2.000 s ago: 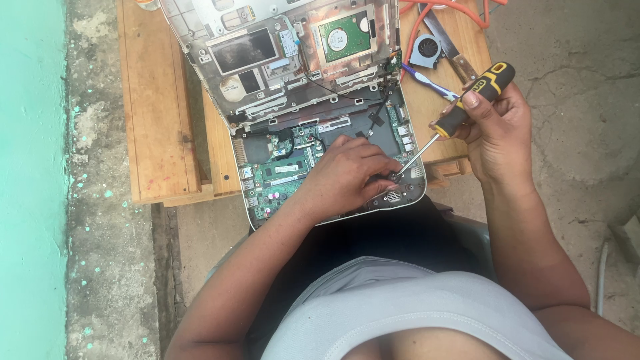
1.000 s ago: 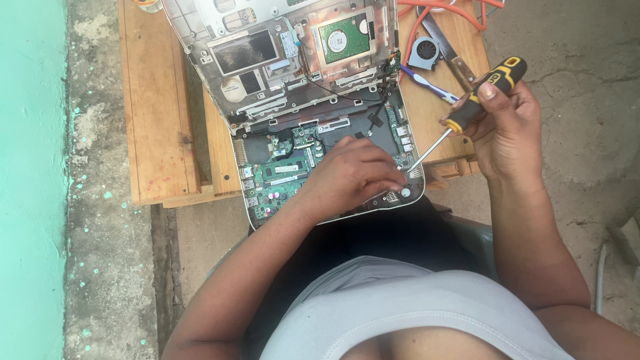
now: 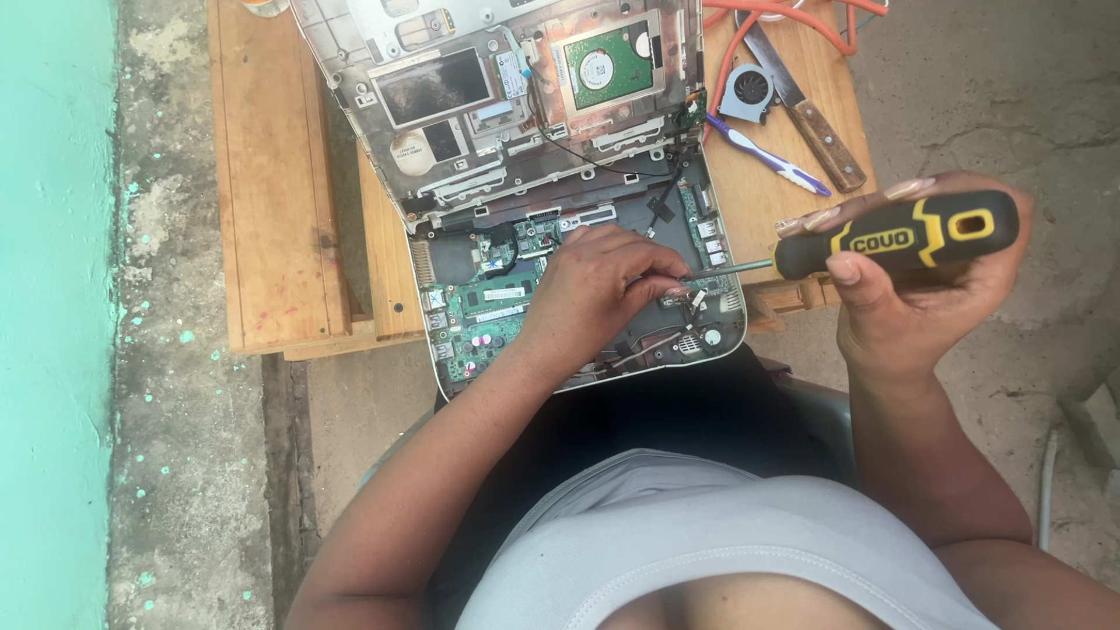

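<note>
An opened laptop lies across my lap and the bench, its lower case (image 3: pixel 621 330) showing green circuit boards (image 3: pixel 479 300). Its other half (image 3: pixel 516 197) is folded up behind, with a hard drive (image 3: pixel 610 70) set in it. My right hand (image 3: pixel 927 280) grips the black and yellow handle of a screwdriver (image 3: pixel 884 238). The shaft points left, and its tip is at the small board on the right side of the case, beside my left fingertips. My left hand (image 3: pixel 604 284) reaches over the case with thumb and index finger pinched near that tip; whether they hold anything small cannot be told.
On the wooden bench (image 3: pixel 271 192), right of the laptop, lie a small cooling fan (image 3: pixel 750 90), a purple and white toothbrush (image 3: pixel 770 157), a knife with a wooden handle (image 3: pixel 827 144) and an orange hose (image 3: pixel 809 17). A turquoise wall (image 3: pixel 57 306) stands at the far left.
The screwdriver has swung from a steep slant to nearly level, and its tip has moved away from me along the case's right side. My left fingers have moved up the case with it.
</note>
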